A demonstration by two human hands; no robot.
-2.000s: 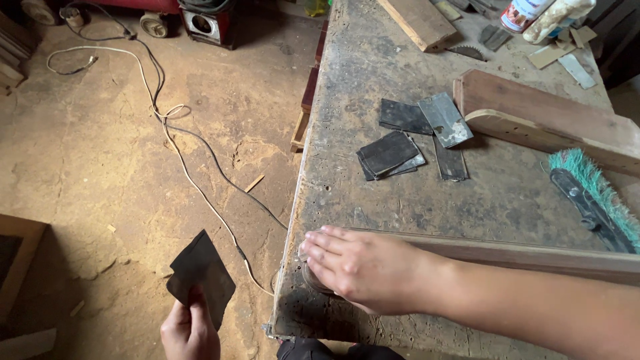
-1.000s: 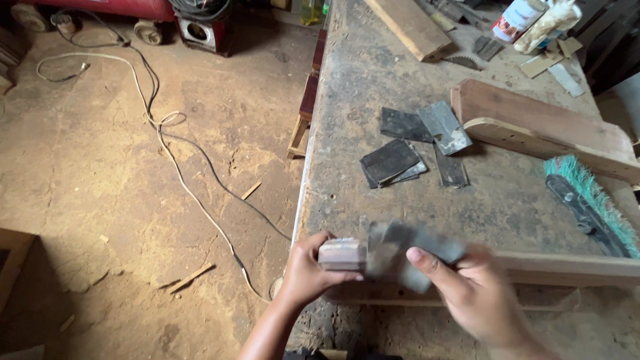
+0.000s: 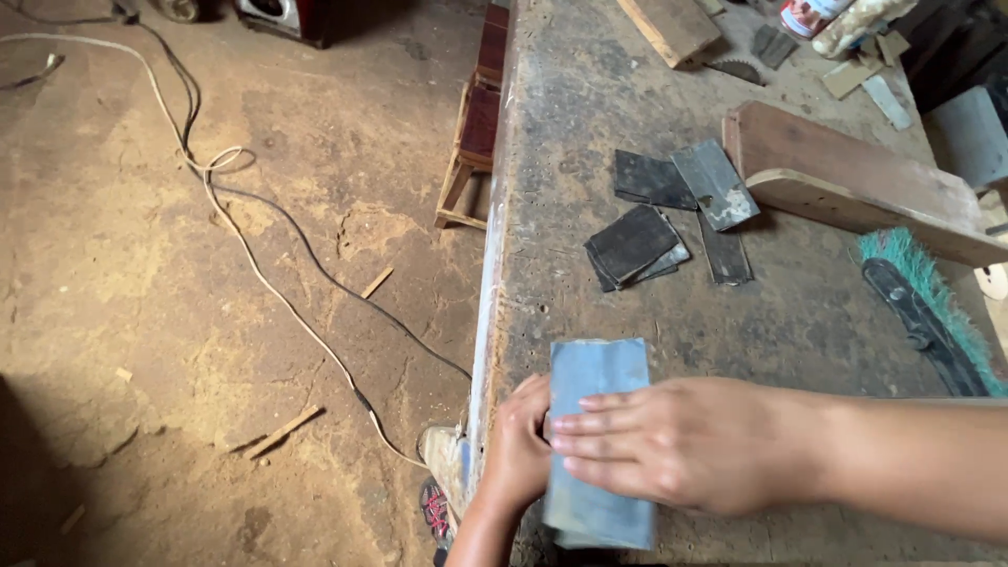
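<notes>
My right hand [image 3: 661, 445] lies with its fingers flat across a blue-grey sheet that looks like sandpaper [image 3: 600, 366], at the near left end of the workbench [image 3: 551, 315]. Against the sheet's left edge is my left hand [image 3: 520, 441], fingers curled around the end of a wooden piece that the sheet and right hand mostly hide. The sheet's lower part is blurred. Farther back on the bench, dark sheet pieces [image 3: 636, 246] lie in a loose pile, beside another dark piece [image 3: 650, 179], a narrow one [image 3: 726, 250] and a grey one with a pale stain [image 3: 715, 185].
A shaped wooden part [image 3: 850, 157] and a green-bristled brush [image 3: 929, 307] lie at the right. Farther back are a wooden board [image 3: 677, 27], part of a circular saw blade [image 3: 739, 71] and a can [image 3: 811, 14]. Left of the bench are a wooden stool [image 3: 476, 134] and floor cables [image 3: 276, 287].
Two seconds ago my left hand held a dark sheet off the bench's left side. One second ago it gripped the wooden end, while my right hand held the grey sheet, now laid flat under its fingers.
</notes>
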